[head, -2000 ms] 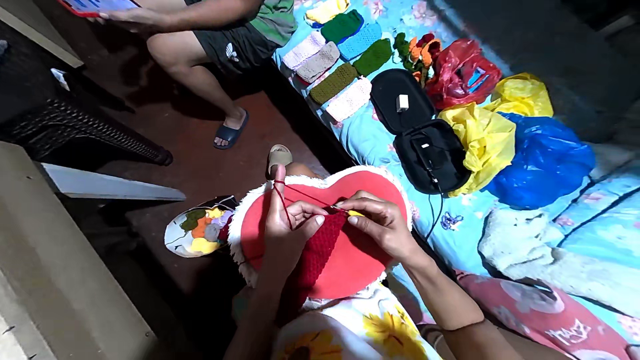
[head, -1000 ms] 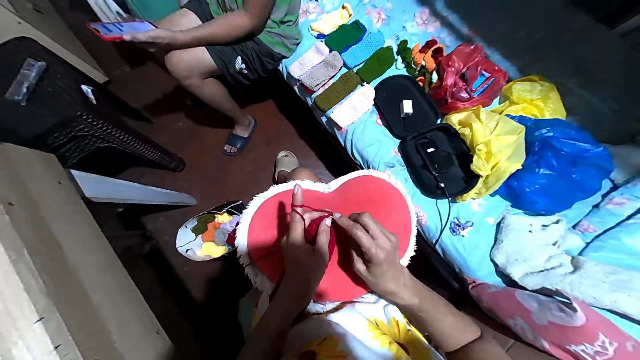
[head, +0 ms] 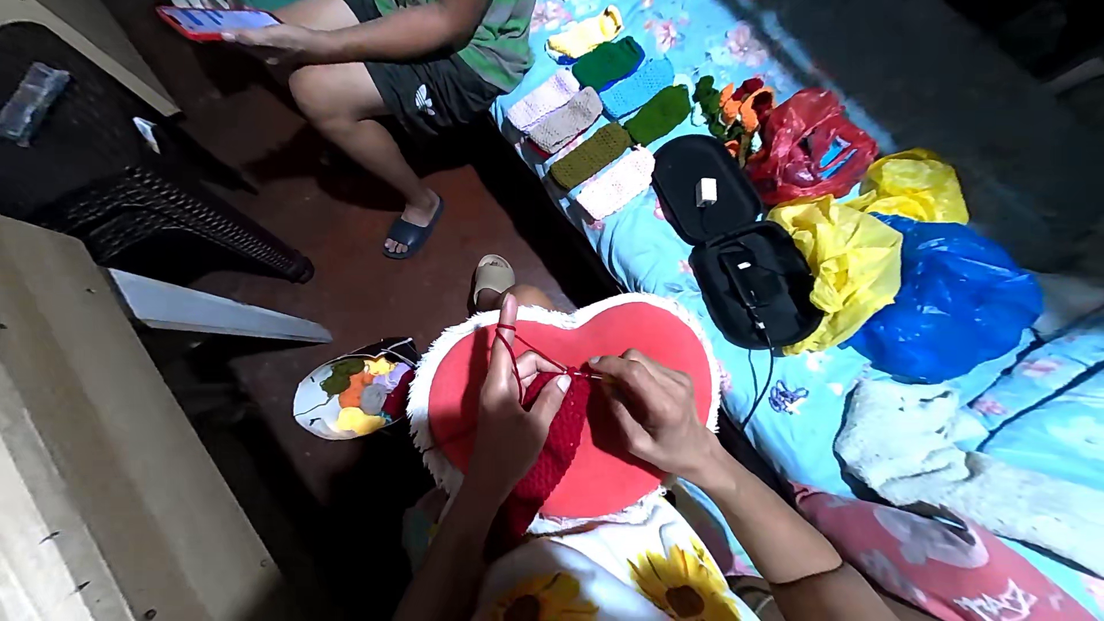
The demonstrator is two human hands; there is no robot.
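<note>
Over a red heart-shaped cushion (head: 638, 336) with a white fluffy edge, my left hand (head: 517, 405) pinches a dark red crocheted piece (head: 556, 448) near its upper edge. Dark red yarn (head: 509, 341) loops around the raised index finger and runs down to the work. My right hand (head: 660, 410) grips a thin crochet hook (head: 591, 374), whose tip meets the top of the crocheted piece beside my left thumb. The lower part of the piece hangs toward my lap, partly behind my left hand.
A container of colored yarn balls (head: 354, 392) stands at left. On the floral bed lie crocheted pieces (head: 591, 155), an open black case (head: 755, 285), yellow (head: 837, 267), red (head: 811, 147) and blue (head: 940, 297) plastic bags. Another person (head: 405, 60) sits holding a phone; a dark woven stool (head: 129, 198) is near.
My raised left index finger holds the yarn throughout. My right hand has shifted slightly around the stitches; the hook shows more plainly now than one second ago.
</note>
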